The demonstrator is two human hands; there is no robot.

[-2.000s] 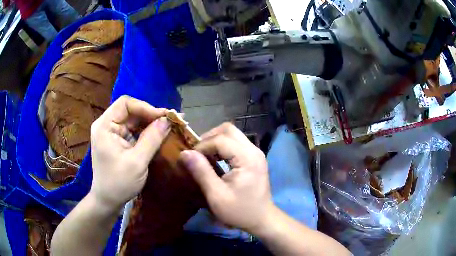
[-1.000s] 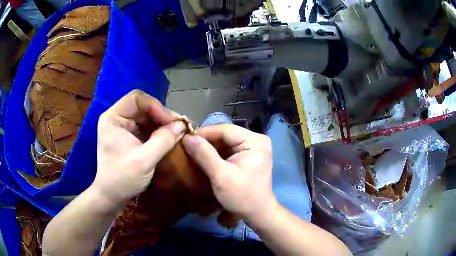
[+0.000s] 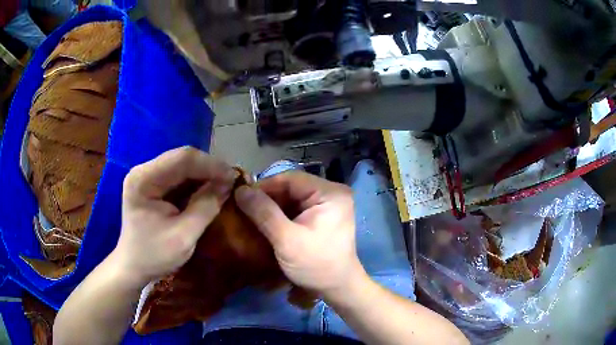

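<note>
An orange-brown leather piece (image 3: pixel 233 246) hangs below my hands over my knees, with a pale strip along its lower left edge. My left hand (image 3: pixel 177 209) pinches its upper edge between thumb and fingers. My right hand (image 3: pixel 304 226) pinches the same edge just to the right. The fingertips of both hands nearly touch, and they hide most of the pinched edge. The pale cylinder arm (image 3: pixel 398 91) of the sewing machine is above and to the right of my hands, apart from the leather.
A blue bin (image 3: pixel 159 101) at left holds stacked brown pieces (image 3: pixel 71 145). The machine head (image 3: pixel 270 34) hangs at the top. A red-handled tool (image 3: pixel 454 185) lies on the pale table (image 3: pixel 419 178). A clear plastic bag (image 3: pixel 500 306) with brown pieces hangs lower right.
The view has shifted, so the machine head looks larger and lower and the bin further left. Both hands still pinch the leather, their fingertips now closer together than two seconds ago.
</note>
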